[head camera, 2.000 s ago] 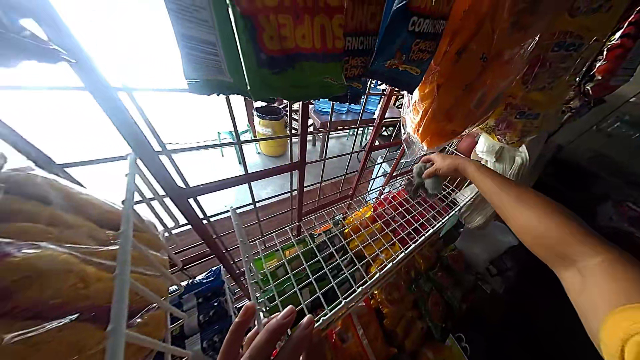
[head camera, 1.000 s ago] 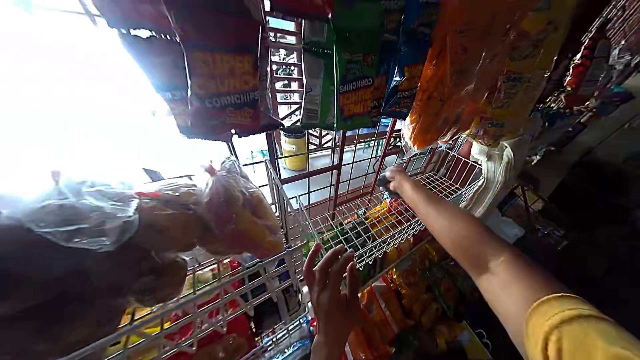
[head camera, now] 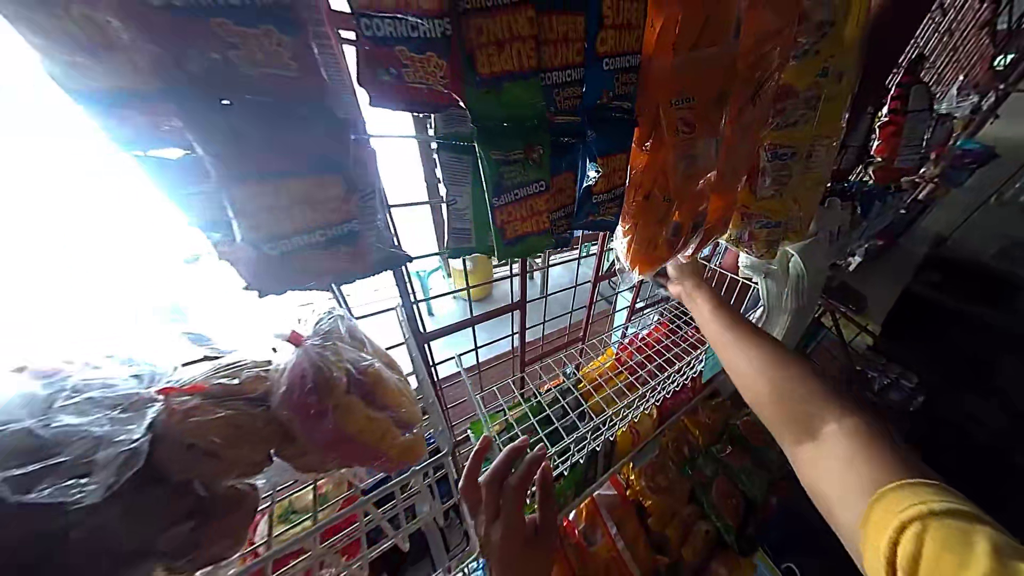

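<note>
My right hand (head camera: 684,278) is at the far end of a white wire basket (head camera: 592,384), just under hanging orange packets (head camera: 680,144). It is closed on a dark grey cloth-like thing (head camera: 662,276), mostly hidden by the fingers and plastic. Low in the middle, my left hand (head camera: 512,504) is raised at the near end of the basket, fingers apart and holding nothing. Red, yellow and green packs show through the basket's wires. The basket is fixed along a dark red metal grille (head camera: 480,320).
Strips of corn chip bags (head camera: 512,160) hang overhead. Knotted plastic bags of bread-like food (head camera: 352,392) stand at left above another white wire rack (head camera: 360,520). White plastic bags (head camera: 788,280) hang at right. More packs (head camera: 680,480) lie below. A yellow container (head camera: 472,276) stands beyond the grille.
My left hand has come up further into view near the basket's near end. My right hand remains at the far part of the basket with the grey thing. The view has shifted.
</note>
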